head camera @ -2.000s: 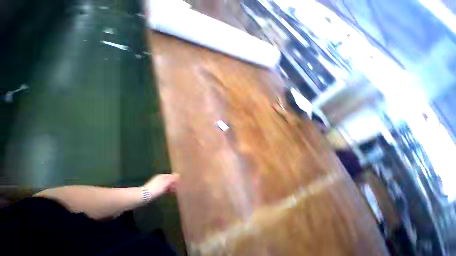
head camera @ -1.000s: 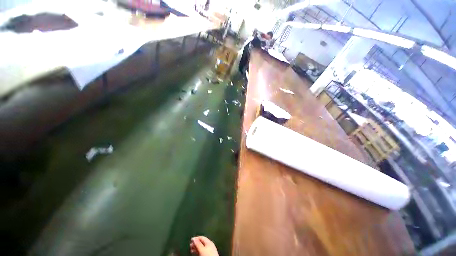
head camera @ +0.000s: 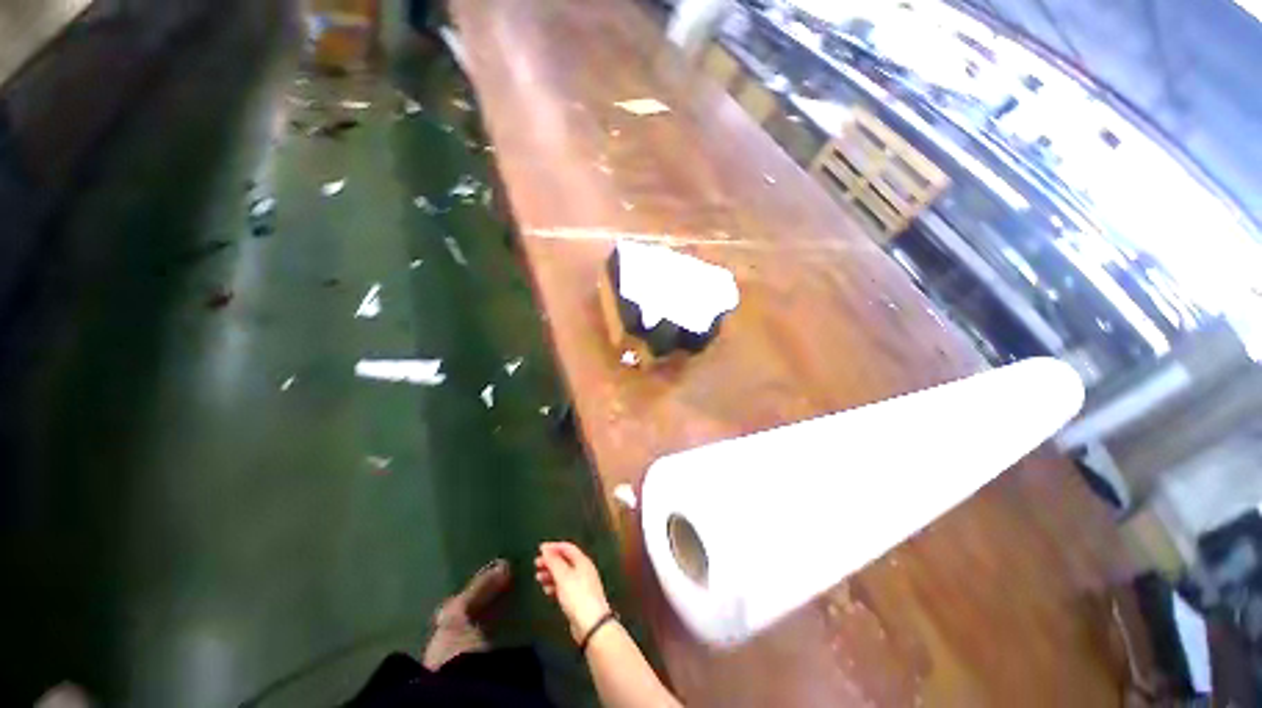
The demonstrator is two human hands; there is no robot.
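Note:
A small stack of dark cut pieces with white paper on top point(head camera: 678, 291) lies on the long brown table, brown paper showing at its left edge. A thick white paper roll point(head camera: 858, 484) lies across the table nearer to me, its hollow end to the left. My right hand point(head camera: 568, 578), with a dark band at the wrist, is beside the table's left edge, below the roll's end. Its fingers are loosely curled and it holds nothing visible. A small skin-coloured blur at the bottom left corner may be my left hand, cut off by the edge.
The green floor point(head camera: 318, 484) on the left has white scraps and a longer white strip point(head camera: 399, 371). A brown box point(head camera: 342, 35) stands at the far end. A pale paper scrap point(head camera: 642, 107) lies farther up the table point(head camera: 554, 97). A wooden pallet-like frame point(head camera: 879, 173) is on the right.
The view has moved forward along the table and tilted down. The roll and the small stack appear nearer. More of my right hand and forearm shows.

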